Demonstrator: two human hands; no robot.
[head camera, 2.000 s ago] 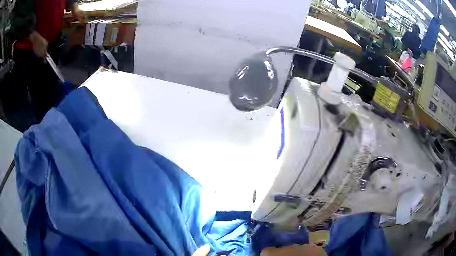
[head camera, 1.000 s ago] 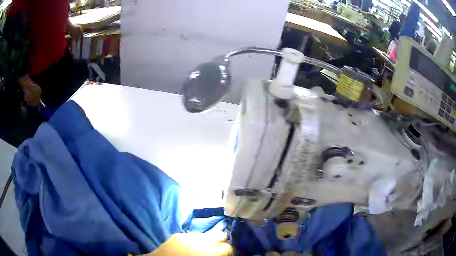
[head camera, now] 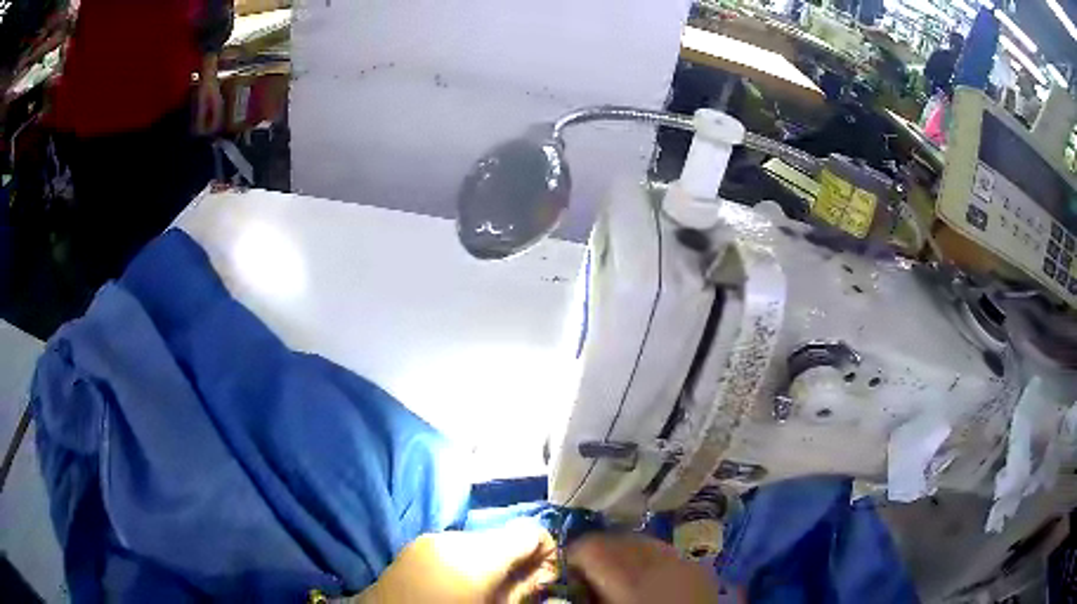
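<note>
The blue garment (head camera: 236, 413) lies bunched on the white table, left of the off-white sewing machine head (head camera: 661, 342). More blue cloth shows under the machine on the right. My left hand (head camera: 467, 566) is at the bottom edge, lit brightly, with its fingertips close to the needle area below the head. My right hand (head camera: 644, 570) is beside it, in shadow and blurred. The fingertips of both hands nearly meet. Whether they pinch the cloth is hidden by the hands and the glare. The needle and presser foot cannot be made out clearly.
A grey gooseneck lamp (head camera: 514, 198) hangs left of the white thread post (head camera: 705, 165). A control panel (head camera: 1013, 195) is at the upper right. A pale partition (head camera: 472, 59) stands behind the table (head camera: 390, 254). A person in red (head camera: 124, 71) stands at the upper left.
My left hand has come further into view and lies nearer the needle area. My right hand now shows beside it. The person in red has shifted, and the camera view has moved slightly.
</note>
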